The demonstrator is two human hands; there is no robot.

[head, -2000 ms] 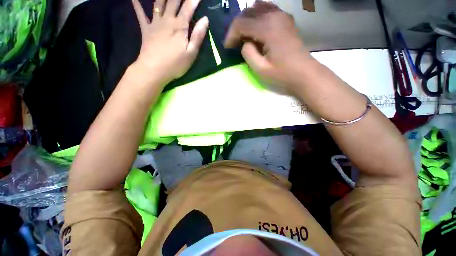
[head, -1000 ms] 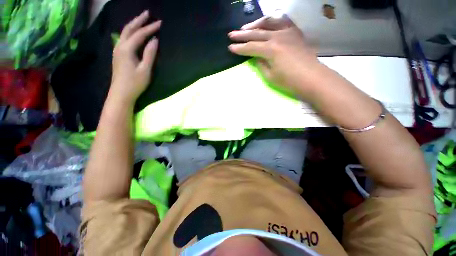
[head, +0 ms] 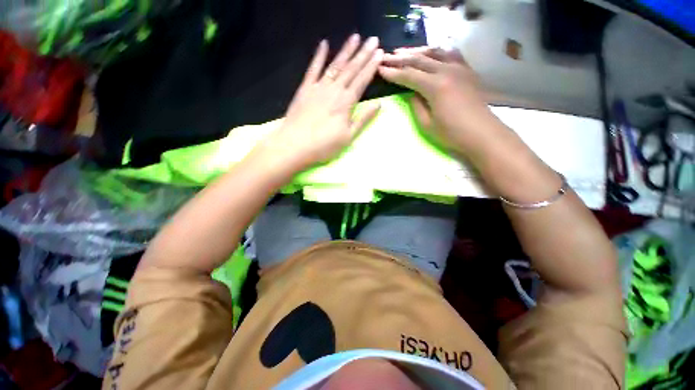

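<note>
The black body panel (head: pixel 206 84) lies over the machine table, with its neon-green section (head: pixel 396 152) nearest me, almost white under the lamp. My left hand (head: pixel 328 110) lies flat on the cloth, fingers spread, across the edge between black and green. My right hand (head: pixel 449 91) rests palm down just right of it, fingertips close to my left fingertips. The small shiny presser foot (head: pixel 412 24) is at the top centre, beyond my hands, on the black cloth. I cannot see a strip under it.
Scissors (head: pixel 654 145), a dark red slim tool (head: pixel 619 152) and a blue pen (head: pixel 629 133) lie at the table's right. Bagged green pieces (head: pixel 91 27) are at the upper left. Plastic bags (head: pixel 68 221) lie lower left; more green pieces (head: pixel 648 274) lie right. A dark cable runs down the right.
My left hand has moved right, close to my right hand. The black cloth has shifted and turned, and the left green edge now shows more. The view has shifted slightly.
</note>
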